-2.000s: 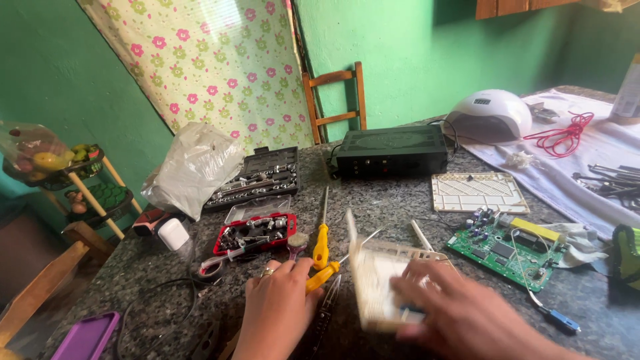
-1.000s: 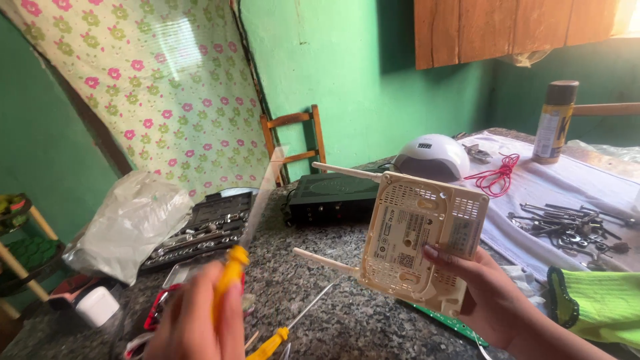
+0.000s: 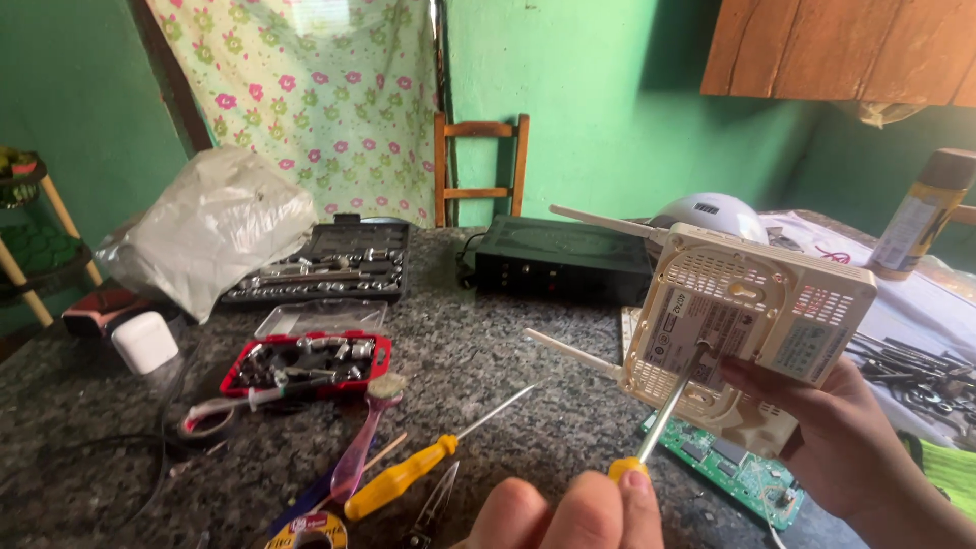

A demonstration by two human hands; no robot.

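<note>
My right hand (image 3: pixel 839 427) grips the white plastic housing of a router (image 3: pixel 717 282), tilted up with its labelled, vented underside facing me and two antennas pointing left. My left hand (image 3: pixel 572 515) is closed around the yellow handle of a screwdriver (image 3: pixel 665 419). The shaft's tip meets the middle of the router's label, near a screw hole. Below the router lies a green circuit board (image 3: pixel 732 473), partly covered by it. A second yellow-handled screwdriver (image 3: pixel 404 476) rests on the granite table beside a pink brush (image 3: pixel 366 442).
A red socket case (image 3: pixel 305 362), a black socket set (image 3: pixel 328 267) and a plastic bag (image 3: pixel 213 221) stand at left. Behind are a black electronic box (image 3: pixel 564 255) and a white domed device (image 3: pixel 709 213). Loose metal tools (image 3: pixel 915 381) and a spray can (image 3: pixel 923 213) are at right.
The router housing, low over the table at first, is now raised in my right hand. The screwdriver in my left hand has moved from beside the router to its underside.
</note>
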